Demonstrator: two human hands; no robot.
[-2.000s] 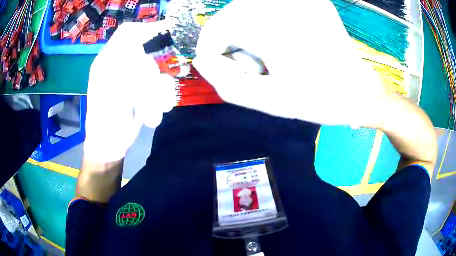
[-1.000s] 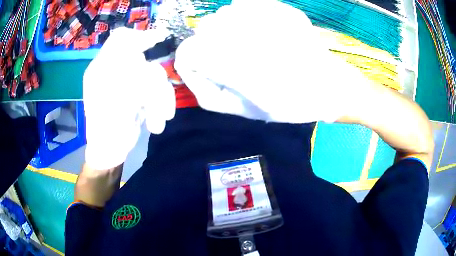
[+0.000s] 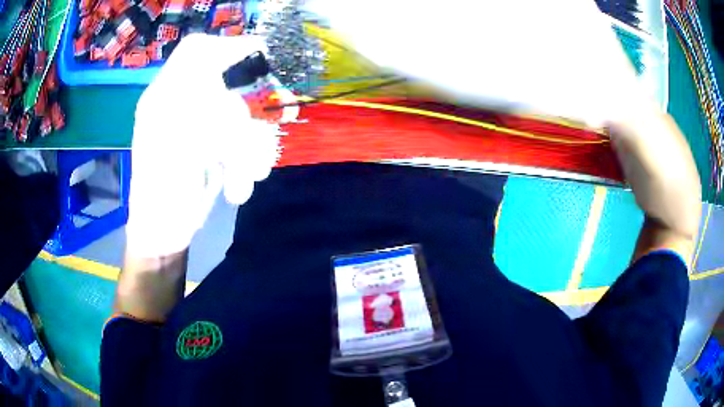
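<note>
My left hand, in an overexposed white glove, holds a red-and-black connector housing in its fingertips. A yellow wire and a dark wire run from the housing to the right. My right hand, gloved white and blurred, is over the wire bundles at the top; its fingers are cut off by the top edge or lost in glare. Red wires lie nearest my body, with yellow wires beyond them. Silvery crimp terminals sit at their left ends.
A blue parts bin of loose connectors stands upper left. Harnesses with red connectors lie far left. Mixed-colour wires lie at the far right. A blue crate and a person's dark sleeve show lower left.
My right hand has moved away from the connector, up and to the right, uncovering the red wires. Wires now show running from the housing. My left hand still holds the housing.
</note>
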